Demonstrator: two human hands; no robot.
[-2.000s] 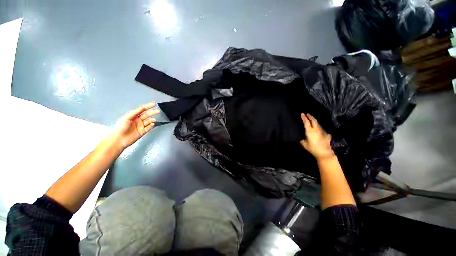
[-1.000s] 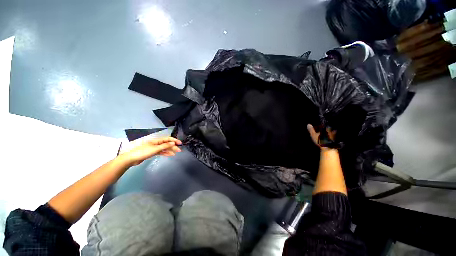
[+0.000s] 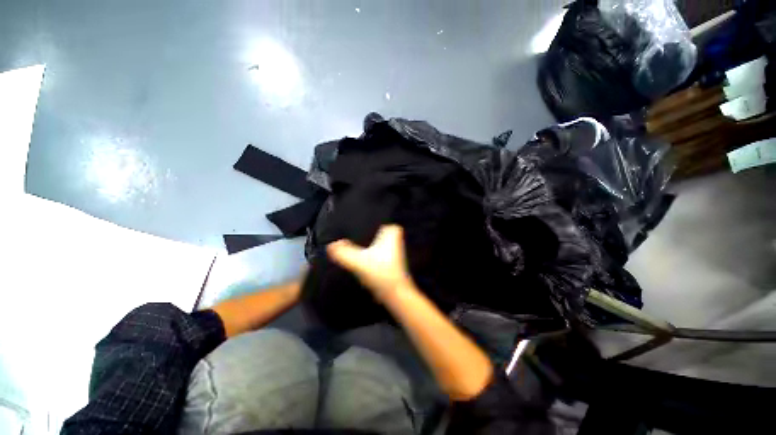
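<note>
A shiny, crinkled black plastic bag (image 3: pixel 532 191) lies on the grey floor, its mouth open to the left. Matt black fabric (image 3: pixel 408 191) bulges at the mouth. Several flat black fabric strips (image 3: pixel 274 172) stick out to the left onto the floor. My right hand (image 3: pixel 374 259) is on the black fabric, blurred, thumb and fingers spread; whether it grips cloth is unclear. My left forearm reaches in from the lower left, but my left hand is hidden under or behind the dark fabric.
Large white paper (image 3: pixel 102 280) lies on the floor at left. Another black bag (image 3: pixel 587 64) with clear plastic stands at upper right, near a brown stack (image 3: pixel 693 127) with white papers. A pale metal leg (image 3: pixel 625 312) is at lower right.
My right hand has moved left from the bag's right side onto the fabric. My left hand has gone under or behind the fabric, which now bulges nearer my knees.
</note>
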